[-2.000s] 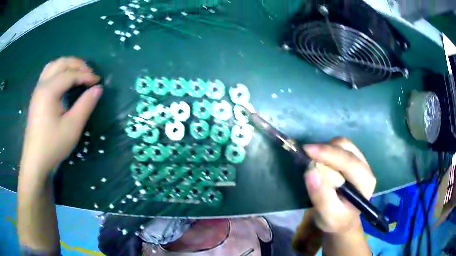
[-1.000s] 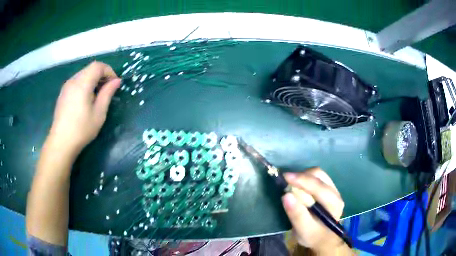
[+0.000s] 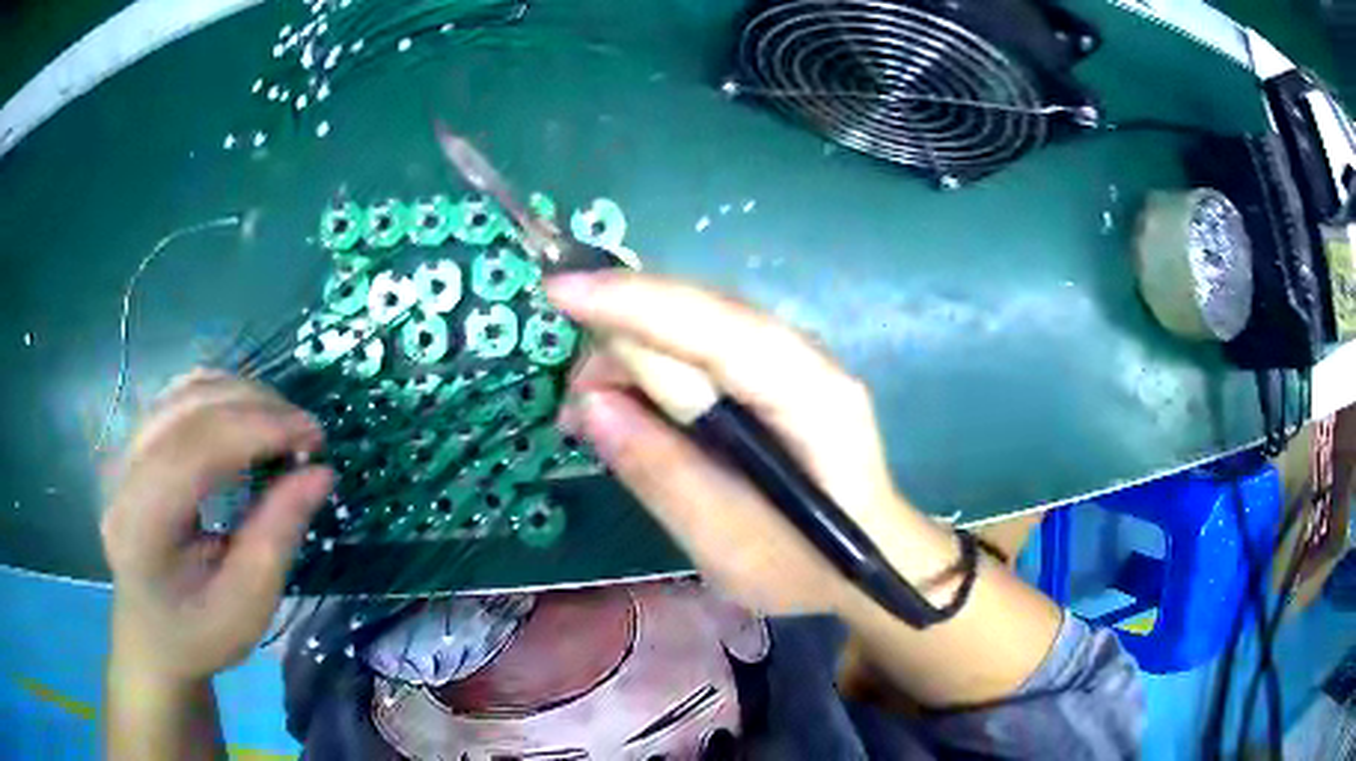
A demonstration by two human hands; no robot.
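My right hand (image 3: pixel 714 431) is closed around the soldering iron (image 3: pixel 788 498). The iron's long tip points up and left above the top row of round green circuit boards (image 3: pixel 431 223). My left hand (image 3: pixel 216 513) is at the left of the boards, thumb and fingertips close together beside thin dark lead wires (image 3: pixel 394 431). Whether a wire is between these fingertips is too blurred to tell. The wires lie across the lower board rows and partly hide them. My right hand hides part of the right column.
A pile of white-ended wires (image 3: pixel 305 60) lies at the back left. A pale curved strand (image 3: pixel 134 290) lies left. A black fan (image 3: pixel 900 82) stands at the back, a pale roll (image 3: pixel 1190 265) at the right. A blue stool (image 3: pixel 1167 558) stands below the table edge.
The iron and my right hand have moved left over the boards. My left hand has moved from the wire pile down beside the lower rows. The pale curved strand now shows. The view has shifted.
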